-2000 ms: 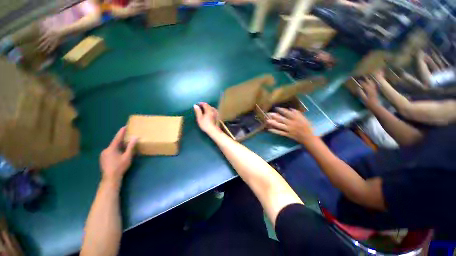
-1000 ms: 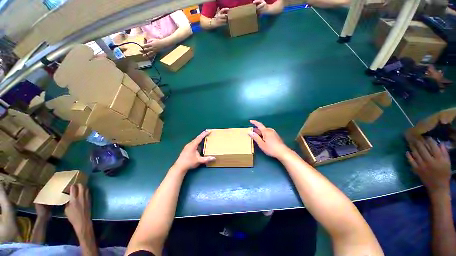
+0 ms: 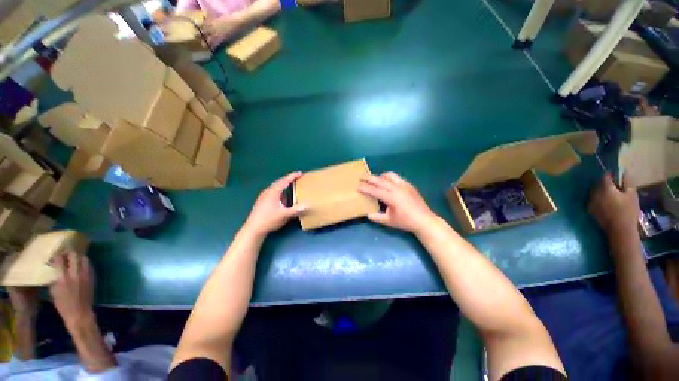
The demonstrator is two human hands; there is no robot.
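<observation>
A closed mailer box [image 3: 335, 195], plain tan and slightly tilted, is between my hands in the middle of the green table. My left hand [image 3: 274, 205] grips its left end. My right hand [image 3: 400, 202] grips its right end, fingers on top. To the right stands an open mailer box [image 3: 467, 213] with its lid up. A dark cable [image 3: 510, 195] and a dark block lie inside it. No hand touches it.
Empty mailer boxes [image 3: 167, 123] are stacked at left, with a dark packed item [image 3: 140, 208] beside them. Another closed box [image 3: 254, 48] lies further back. Neighbours' hands [image 3: 72, 279] hold boxes on both sides. A loose cable pile [image 3: 595, 104] is by the rack legs [image 3: 603, 46].
The closed box came from the left to the middle; since a second ago it has turned and tilted slightly. My right hand has moved from beside the open box onto the closed box.
</observation>
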